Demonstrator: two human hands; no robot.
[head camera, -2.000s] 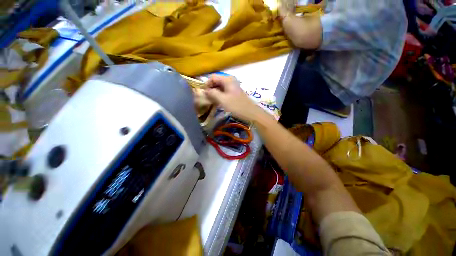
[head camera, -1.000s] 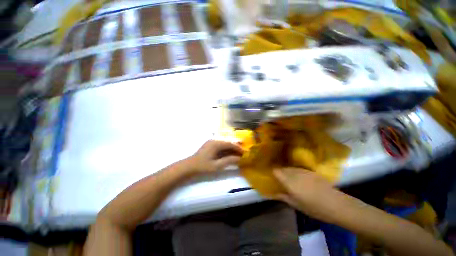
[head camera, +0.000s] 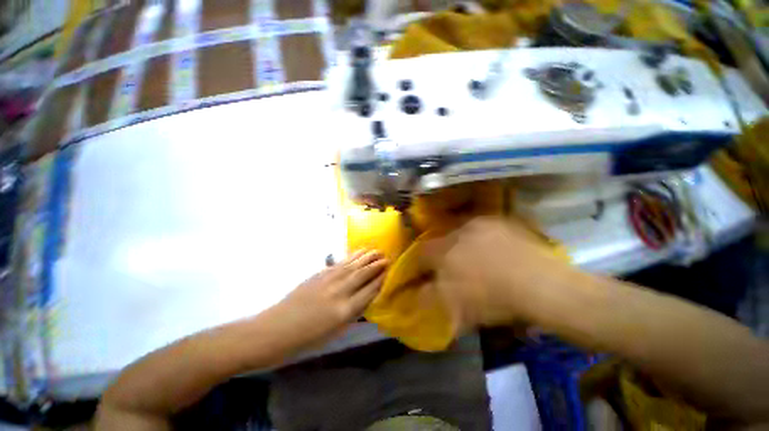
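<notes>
A mustard-yellow garment piece (head camera: 426, 303) lies at the left end of the white sewing machine (head camera: 523, 97), partly under its head and over the table's front edge. The lamp lights it bright yellow near the presser foot area (head camera: 392, 198), where details are blurred. My left hand (head camera: 350, 286) lies flat with its fingertips on the cloth, just in front of the foot. My right hand (head camera: 481, 265) is blurred and is on the bunched cloth to the right; its fingers are partly hidden, so its grip is unclear.
Red-handled scissors (head camera: 653, 217) lie at the table's right end. The white table (head camera: 185, 227) extends left, with a brown and white taped panel (head camera: 228, 71) behind. More yellow cloth (head camera: 472, 32) lies behind the machine. A blue slatted support (head camera: 552, 391) and yellow cloth are at lower right.
The view has swung from the machine's right end to its front. Since one second ago, my left hand has flattened on the cloth and the cloth's lit part shows more under the head.
</notes>
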